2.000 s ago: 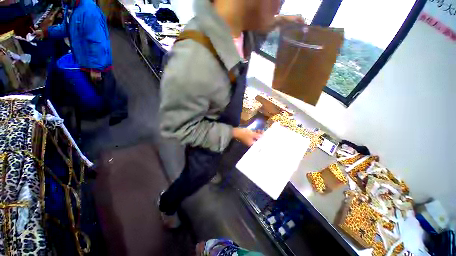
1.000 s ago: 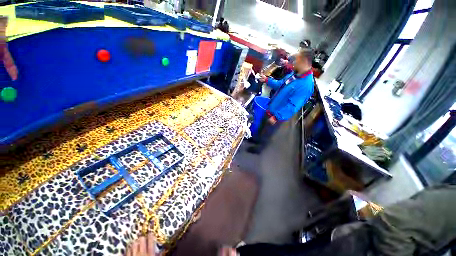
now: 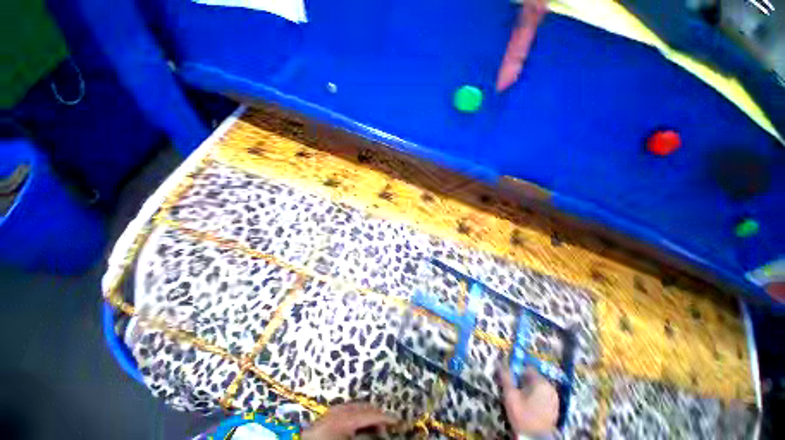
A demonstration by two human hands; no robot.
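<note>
The blue cutting die (image 3: 465, 331), an open frame with crossbars, lies over the black-and-white leopard layer (image 3: 284, 258) right of centre. My right hand (image 3: 532, 402), blurred, is at the die's right part, with fingers on a crossbar; it appears to grip it. My left hand (image 3: 349, 419) is low at the bottom edge, left of the die and apart from it, over the leopard layer, partly cut off. Its fingers look extended and I see nothing held. Thin orange waste strips (image 3: 297, 301) cross the pale layer. An orange leopard-print band (image 3: 456, 215) runs behind the die.
The blue press beam (image 3: 361, 77) spans the back, with green (image 3: 467, 99) and red (image 3: 663, 143) round spots and a blurred reddish shape (image 3: 521, 51). The bed's pale edge (image 3: 129, 236) curves at left. A blue bin (image 3: 43, 215) stands at far left. A skin-coloured patch shows at the right edge.
The view has swung from the side table to the press bed's left end. The coworkers are out of view. My right hand is now at the die.
</note>
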